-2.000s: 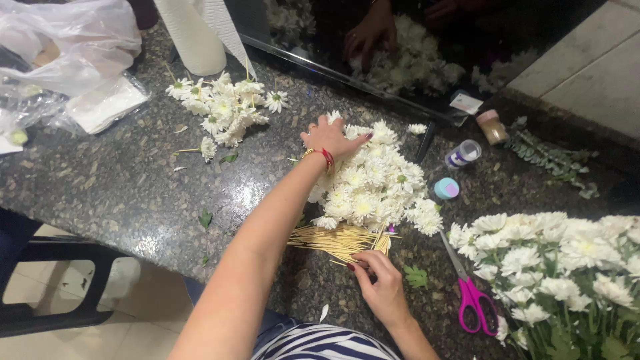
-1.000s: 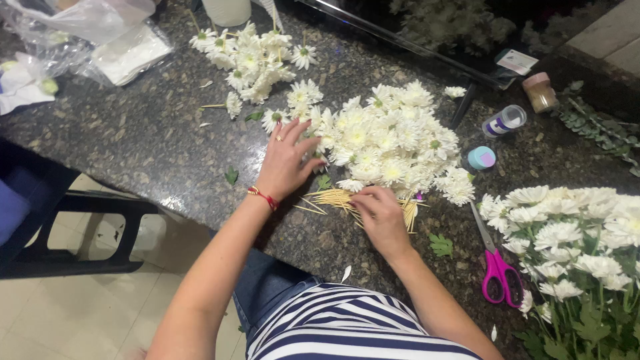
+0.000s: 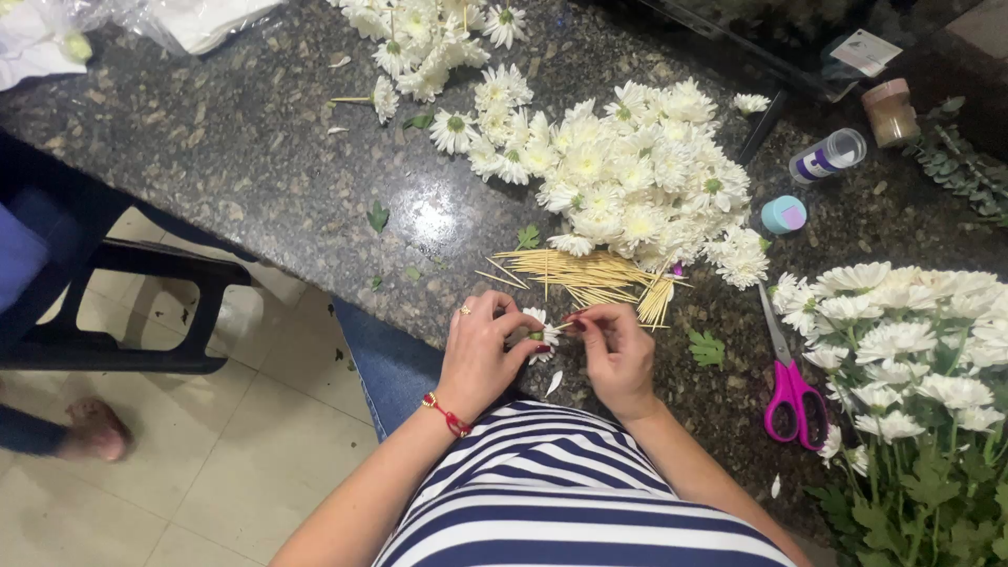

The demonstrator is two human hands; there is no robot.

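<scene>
My left hand (image 3: 487, 346) pinches a white chrysanthemum head (image 3: 540, 337) by its green base, near the counter's front edge. My right hand (image 3: 618, 350) holds a wooden toothpick (image 3: 564, 325) whose tip is at the base of that flower; whether it has entered cannot be told. Just beyond my hands lies a pile of toothpicks (image 3: 575, 272). Behind it a large heap of cut white chrysanthemum heads (image 3: 646, 169) covers part of the counter, and a smaller group of them (image 3: 425, 39) lies farther left, some with toothpicks in them.
Pink-handled scissors (image 3: 794, 402) lie right of my right hand, beside a bunch of stemmed white chrysanthemums (image 3: 913, 370). Beyond are a blue lid (image 3: 783, 214), a clear jar (image 3: 827, 156) and a pink-lidded jar (image 3: 890, 113). A black stool (image 3: 150, 307) and another person's foot (image 3: 98, 429) are at left.
My left hand has come from the flower heap to the counter's front edge and now holds a flower head. My right hand has moved off the toothpick pile with a toothpick. The view has shifted.
</scene>
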